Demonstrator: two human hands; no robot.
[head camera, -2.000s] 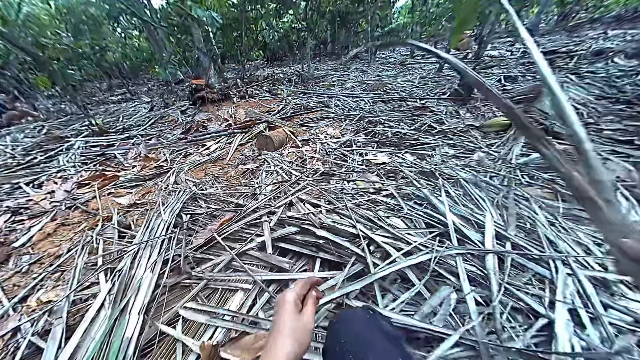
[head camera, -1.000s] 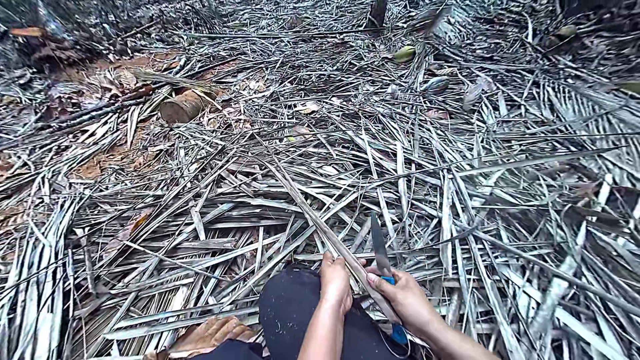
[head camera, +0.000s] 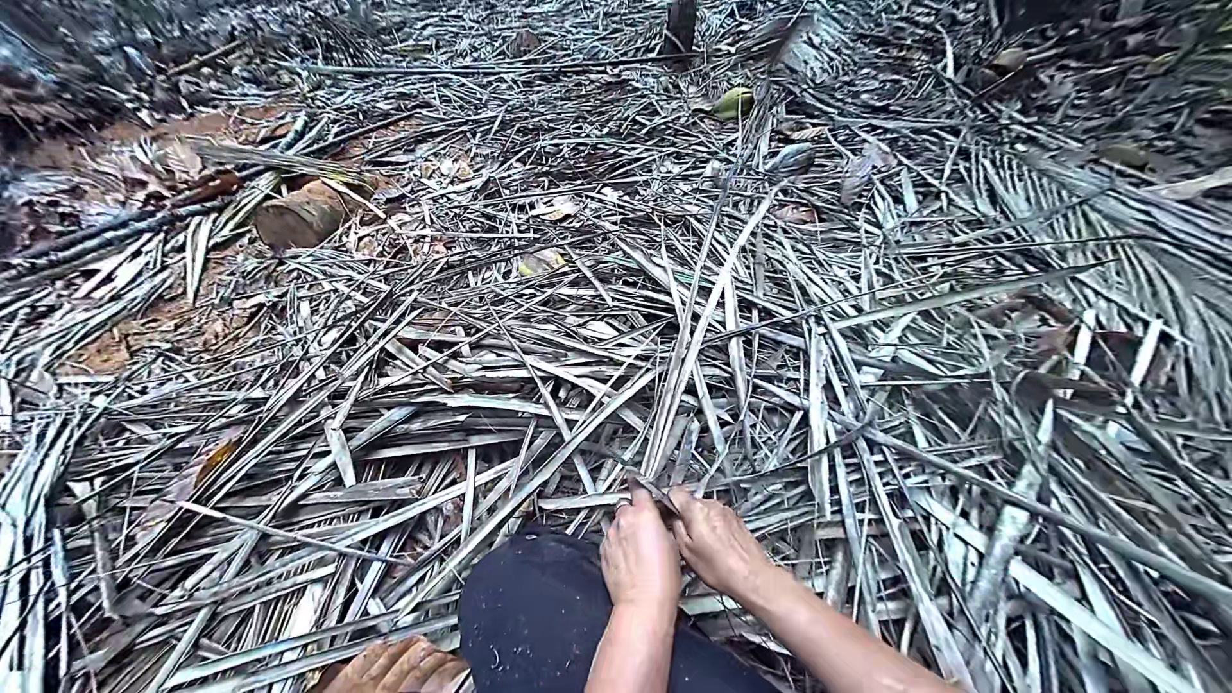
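Observation:
My left hand (head camera: 640, 558) is closed around the near end of some dry palm leaflets (head camera: 679, 385) that stretch away over the litter. Touching it on the right is my right hand (head camera: 717, 544), with its fingers curled. A narrow dark blade (head camera: 654, 493) shows between the two hands, pointing up and left. The handle is hidden by the right hand. Both hands are just beyond my knee in dark trousers (head camera: 534, 611).
Dry palm fronds (head camera: 481, 385) cover the ground. A cut log piece (head camera: 303, 217) lies at the upper left, a greenish pod (head camera: 733, 103) near the top. A thin trunk (head camera: 680, 29) stands behind. A large brown leaf (head camera: 399, 667) lies beside my knee.
Two seconds ago only my left hand was in view. One second ago the knife stood upright in my right hand, its blue handle showing; now the blade lies tilted left, close against my left hand.

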